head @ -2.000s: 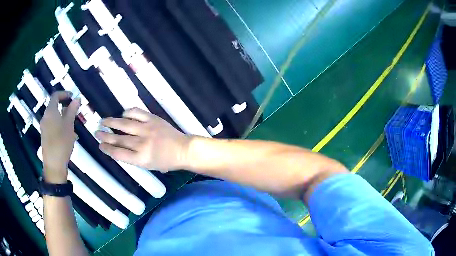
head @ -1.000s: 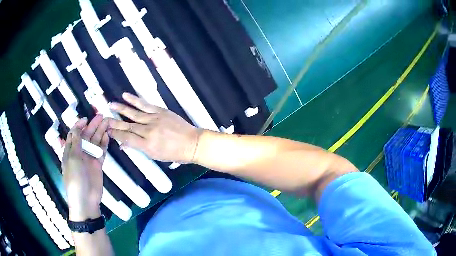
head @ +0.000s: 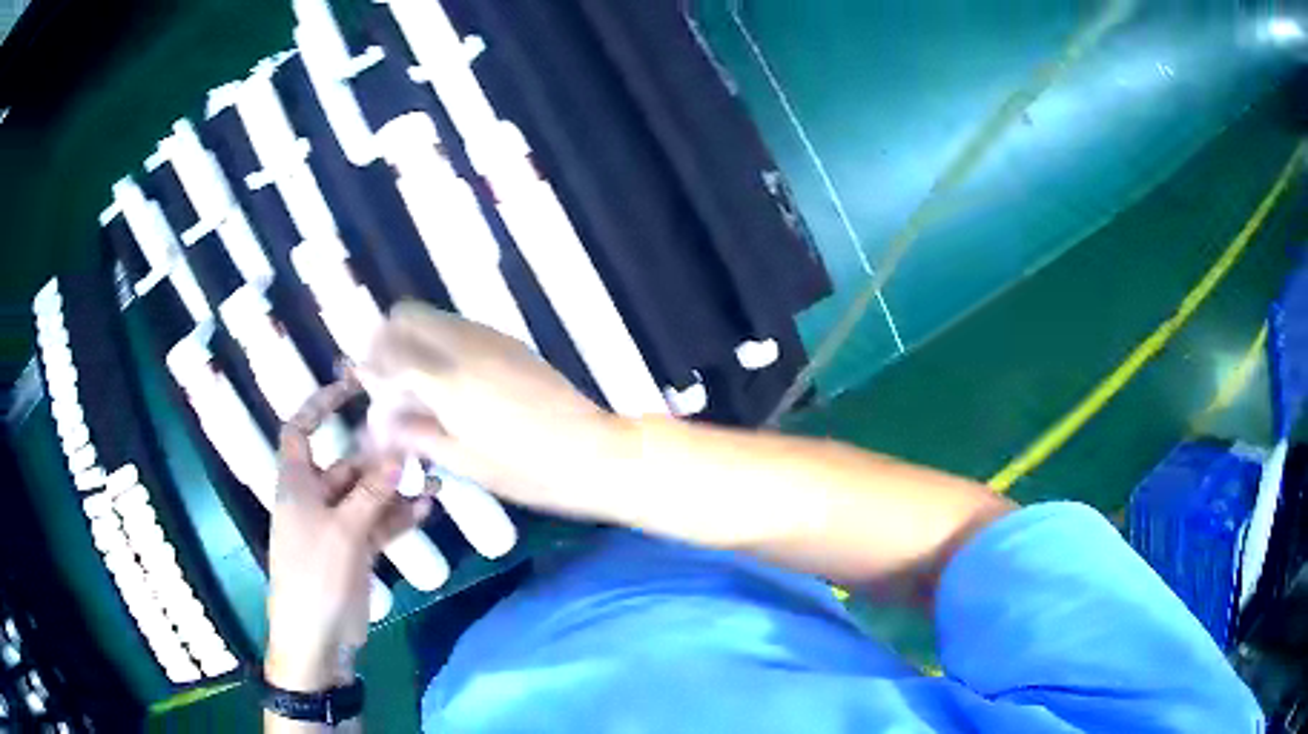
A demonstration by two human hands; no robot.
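Note:
Long white handle bodies [head: 574, 291] lie side by side in a black foam tray [head: 620, 158], with cross-barred stems at their far ends. My left hand [head: 327, 531], with a black wristband, is over the near part of the bodies, fingers curled around a small white piece [head: 413, 475] at the fingertips. My right hand [head: 466, 409] is blurred and reaches in from the right, its fingers close to the left fingertips. Whether it holds anything cannot be told. The hands hide the middle of several bodies.
A narrow black tray at left holds two rows of small white pieces [head: 141, 574]. Two short curved white pieces [head: 757, 351] lie at the main tray's right edge. Blue crates [head: 1191, 523] stand on the green floor with yellow lines at right.
The view has shifted, so the trays appear further right. My left hand has turned and its fingers are more curled. My right hand's fingers are drawn in beside it, no longer spread over the bodies.

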